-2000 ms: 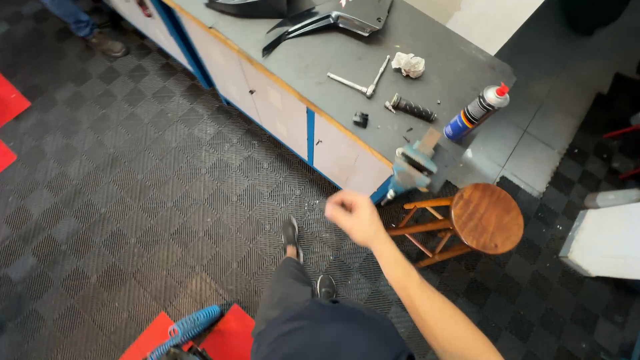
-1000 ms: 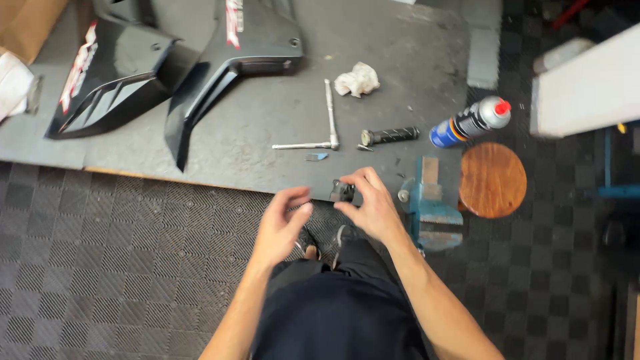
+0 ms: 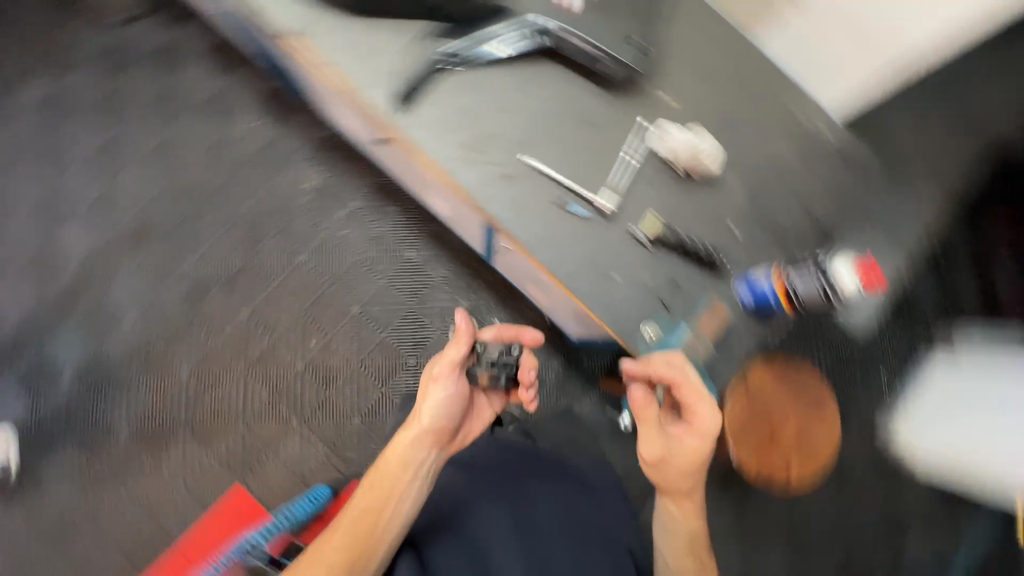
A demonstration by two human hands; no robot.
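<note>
A small black part (image 3: 494,366), its kind blurred, lies in my left hand (image 3: 464,384), between thumb and fingers. My right hand (image 3: 676,412) is raised beside the bench vise (image 3: 688,344), fingers curled with thumb and forefinger near each other; whether something small is between them cannot be told. On the grey workbench (image 3: 480,152) lie an L-shaped metal wrench (image 3: 612,188), a crumpled white rag (image 3: 686,149), a black handlebar grip (image 3: 688,244) and a small blue piece (image 3: 574,208).
A spray can (image 3: 808,282) with a red cap is near the bench corner. The round wooden stool (image 3: 782,424) is right of the vise. Black plastic fairing (image 3: 544,40) rests at the back. A blue coiled hose (image 3: 272,528) and red surface (image 3: 208,532) are lower left.
The black part was at my right hand and is now in my left. My hands have moved apart and away from the bench edge. The view has swung strongly.
</note>
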